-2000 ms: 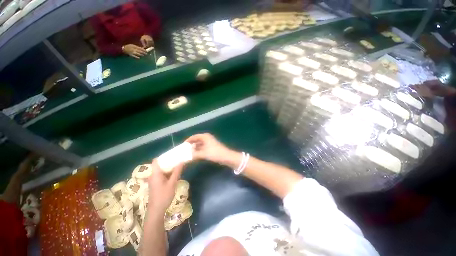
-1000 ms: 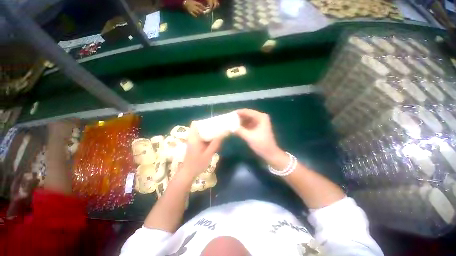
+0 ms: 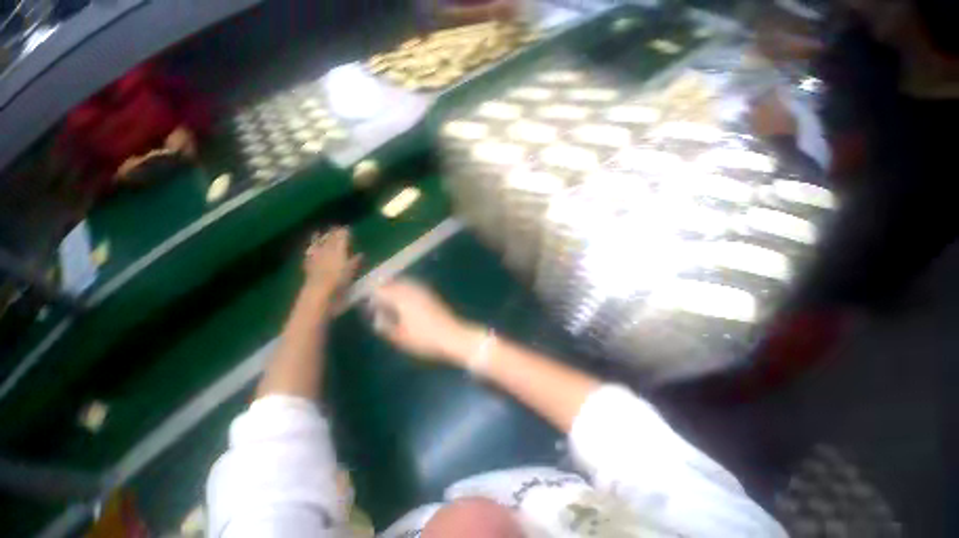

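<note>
My left hand (image 3: 331, 261) reaches over the pale rail (image 3: 242, 373) onto the green conveyor belt (image 3: 242, 315). It is blurred, and whether something is under its fingers cannot be told. My right hand (image 3: 408, 317) is over the dark-green bench just inside the rail, fingers curled and blurred; a small greyish patch shows at its fingertips, but I cannot tell what it is. A cream moulded piece (image 3: 401, 202) lies on the belt beyond my hands, with another (image 3: 366, 173) further off. The white part is not clearly visible.
A tall stack of clear plastic trays (image 3: 631, 210) with pale oblong units stands at right. Across the belt are a person's hands (image 3: 158, 156), a filled tray (image 3: 284, 137), white paper (image 3: 358, 92) and a yellowish pile (image 3: 452, 55). An orange-red bundle (image 3: 118, 517) shows at bottom left.
My hands have come apart, and the white part no longer shows between them. My left hand has moved forward over the belt. The view has turned right, leaving the cream pile mostly out of sight.
</note>
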